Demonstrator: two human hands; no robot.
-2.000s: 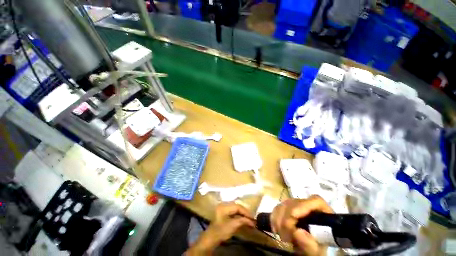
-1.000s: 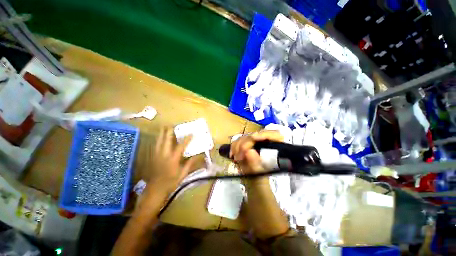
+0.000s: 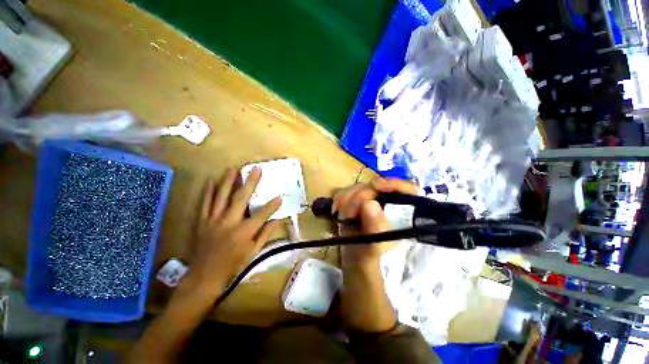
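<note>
A white plastic housing (image 3: 285, 181) lies flat on the tan bench. My left hand (image 3: 238, 227) rests with spread fingers on its left side. My right hand (image 3: 363, 210) grips a black electric screwdriver (image 3: 441, 220), held sideways, with its tip close to the housing's right edge. Its black cord loops back and passes over my left forearm. A second white housing (image 3: 312, 287) lies on the bench below the first. The blue screw tray (image 3: 158, 213), full of small silvery screws, stands left of my left hand.
White units with bagged cords (image 3: 455, 135) are piled on a blue sheet (image 3: 359, 131) at the right. A green conveyor belt (image 3: 285, 50) runs behind the bench (image 3: 142, 78). A bagged cord with a white plug (image 3: 193, 130) lies above the tray. Another white plug (image 3: 171, 271) lies beside the tray.
The view has shifted and turned. My left hand has moved from the bench near the housing onto its left side. My right hand still holds the screwdriver, now with its tip nearer the housing.
</note>
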